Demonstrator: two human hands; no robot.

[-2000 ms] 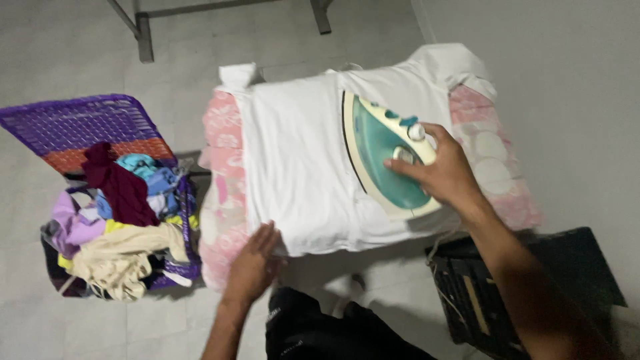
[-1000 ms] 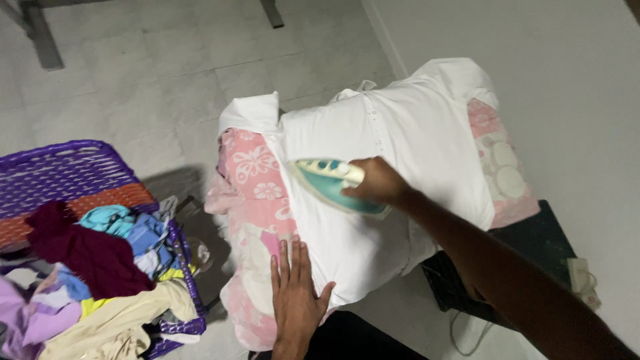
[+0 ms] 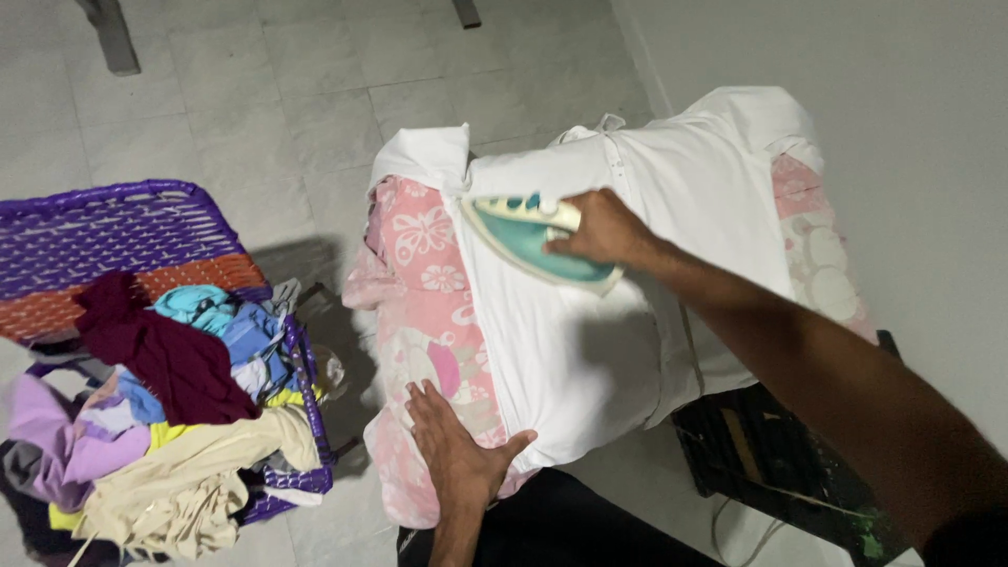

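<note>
A white garment (image 3: 567, 346) lies spread over a pink patterned cloth (image 3: 429, 276) that covers a padded surface. My right hand (image 3: 602, 228) grips the handle of a teal and cream clothes iron (image 3: 520, 240), whose tip points to the upper left near the garment's left edge. Whether the soleplate touches the cloth is hard to tell. My left hand (image 3: 461, 453) rests flat with fingers spread at the near left corner, on the pink cloth, its thumb at the white garment's edge.
On the left, a purple and orange woven chair (image 3: 118, 228) holds a heap of clothes, among them a maroon garment (image 3: 165, 354) and a cream one (image 3: 197, 457). A dark box-like object (image 3: 772, 449) stands below right, near a cord. A wall (image 3: 882, 157) rises at the right.
My right hand has moved the iron from the garment's right part to its left edge. My left hand has shifted onto the pink cloth with its fingers spread. The view has shifted.
</note>
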